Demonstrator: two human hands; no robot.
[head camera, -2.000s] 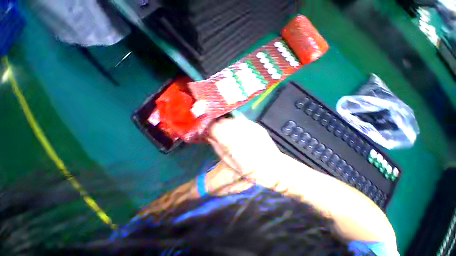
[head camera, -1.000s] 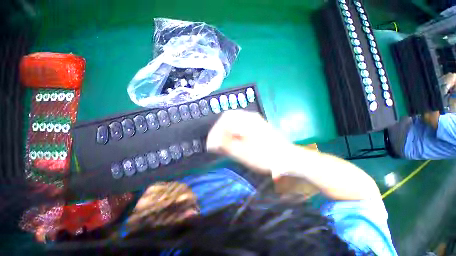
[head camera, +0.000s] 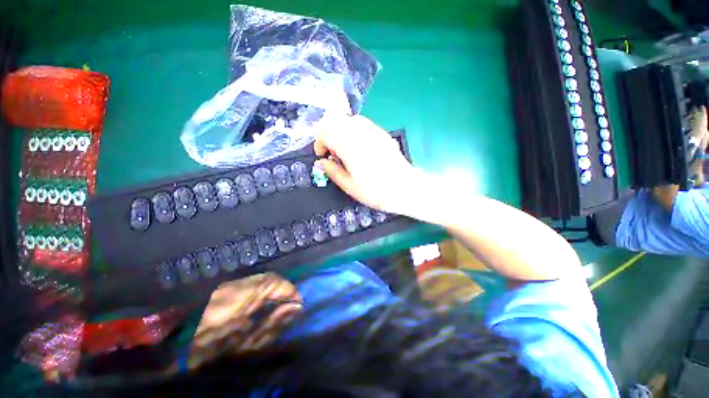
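Observation:
My right hand (head camera: 365, 159) is over the right end of the black foam tray (head camera: 194, 245), thumb and forefinger close together at the upper row. A green-and-white circuit board (head camera: 320, 172) shows just below the fingertips; whether they grip anything is unclear. Black oval housings (head camera: 184, 200) line both rows. My left forearm (head camera: 245, 307) shows blurred at the bottom; dark hair hides most of my left hand. Red bubble wrap (head camera: 54, 97) runs down the left side, with rows of white-ringed boards (head camera: 56, 194) under it.
An open clear bag (head camera: 291, 85) with small black parts lies behind the tray. Stacked foam trays (head camera: 571, 116) with filled slots stand at right. A brown carton (head camera: 465, 256) with a white-labelled red pack is near my right forearm. Another person's blue sleeve (head camera: 653, 221) shows at far right.
The view has swung right from the red wrap to the tray. My right hand has left the wrap and now reaches the tray's upper row, slightly higher than a second ago.

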